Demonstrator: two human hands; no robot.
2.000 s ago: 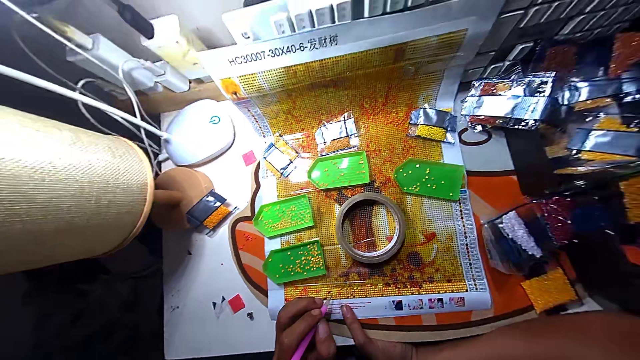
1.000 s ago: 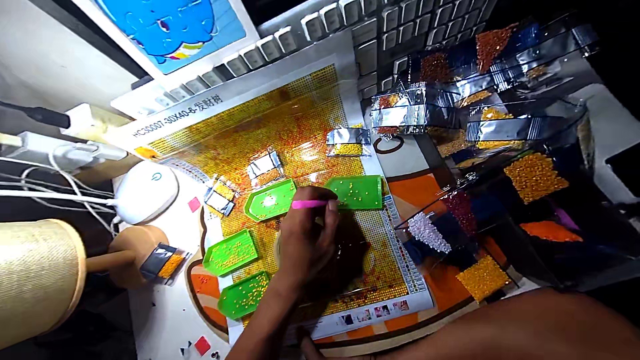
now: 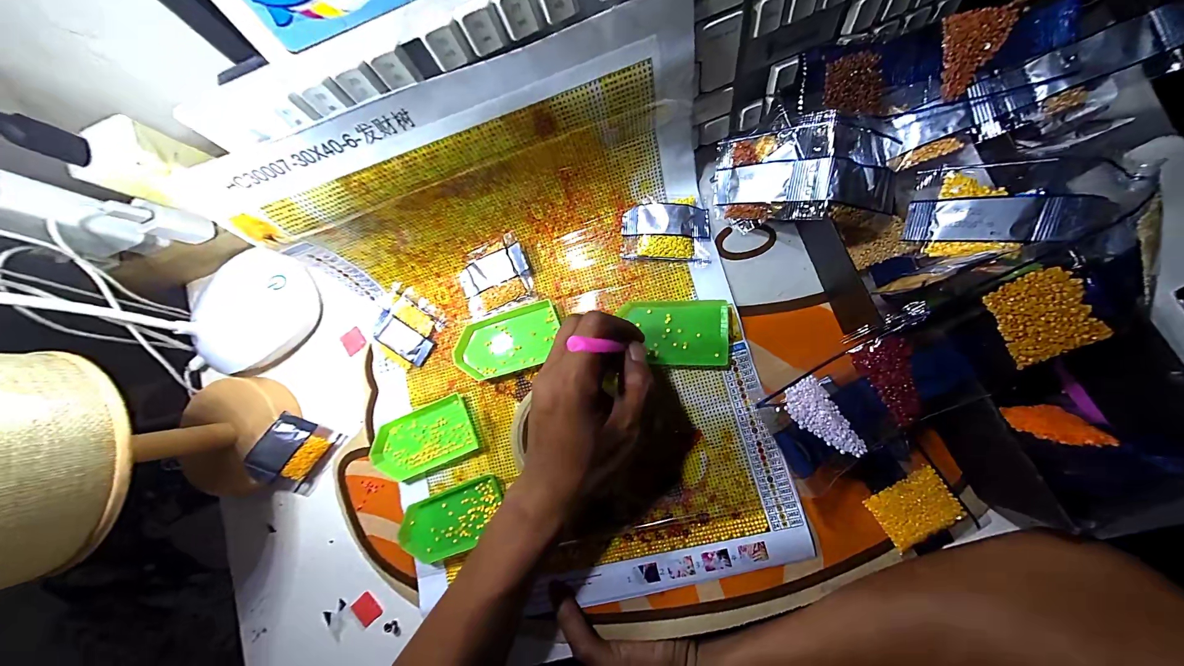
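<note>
My left hand [image 3: 583, 407] grips a pink pen [image 3: 595, 344], its tip hidden, between two upper green trays [image 3: 509, 342] [image 3: 686, 333] that hold loose beads. The hand is over a diamond painting canvas [image 3: 518, 222] printed with a yellow and orange picture. A tape roll [image 3: 522, 435] is mostly hidden beneath this hand. Two more green trays, one at left [image 3: 425, 439] and one lower [image 3: 451, 518], hold yellow beads. At the canvas's bottom edge lies my right hand [image 3: 610, 643], its thumb showing and its other fingers hidden. Small bead packets [image 3: 666, 231] [image 3: 498, 273] [image 3: 407, 326] rest on the canvas.
Many bead bags [image 3: 1045, 314] are heaped at right. A keyboard [image 3: 462, 42] borders the canvas at top. At left are a lamp [image 3: 55, 472] with a round wooden base [image 3: 245, 416], a white round device [image 3: 259, 310] and white cables [image 3: 83, 277]. Red scraps [image 3: 366, 609] lie on the table.
My left hand has moved with the pink pen from the canvas's bottom edge up to the trays, now covering most of the tape roll. The upper right tray has shifted left, closer to its neighbour.
</note>
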